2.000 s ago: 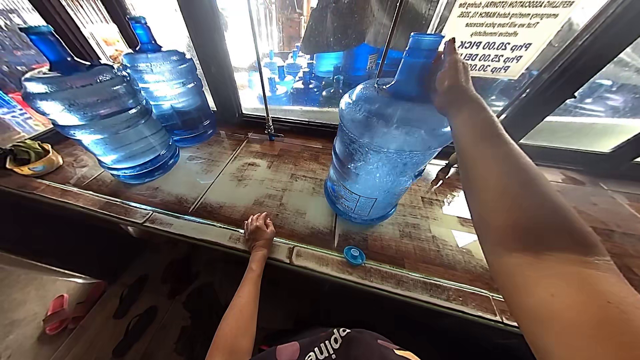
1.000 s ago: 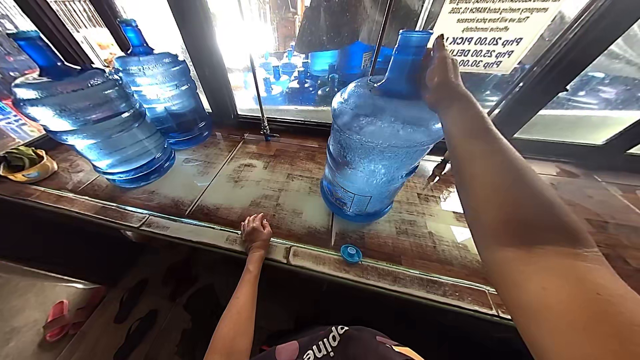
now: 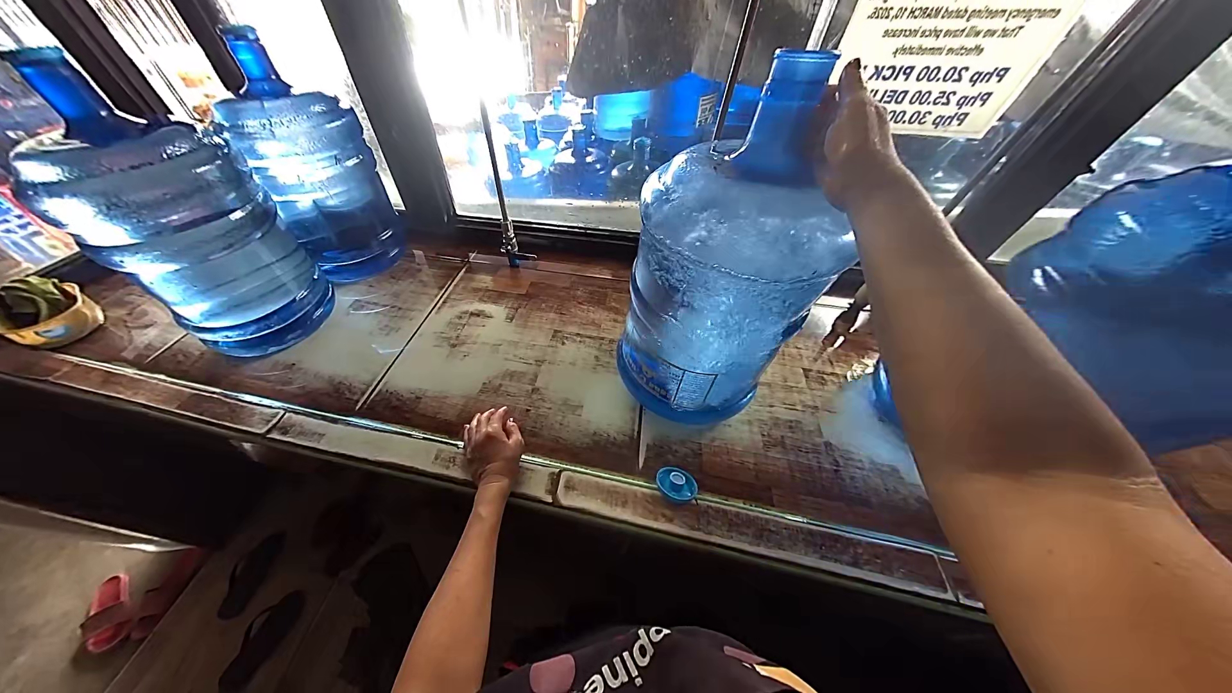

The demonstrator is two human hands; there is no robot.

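A large blue plastic water jug (image 3: 731,279) stands upright on the tiled counter, its neck uncapped as far as I can see. My right hand (image 3: 859,140) rests against the right side of its neck, fingers pointing up; whether it grips is hard to tell. My left hand (image 3: 494,445) lies on the counter's front edge with its fingers loosely bent, and nothing shows in it. Between my left hand and the jug's base, near the edge, lies a round blue cap (image 3: 677,485).
Two more water jugs (image 3: 173,221) (image 3: 308,173) stand at the left, beside a yellow bowl-like container (image 3: 60,318) with dark cloth. Another blue jug (image 3: 1136,298) is at the right, partly behind my forearm. Windows line the counter's back (image 3: 520,337). Red slippers (image 3: 108,613) lie on the floor.
A large blue jug now shows at the right edge, behind my right forearm, where none was visible before. Both my hands stay in about the same places.
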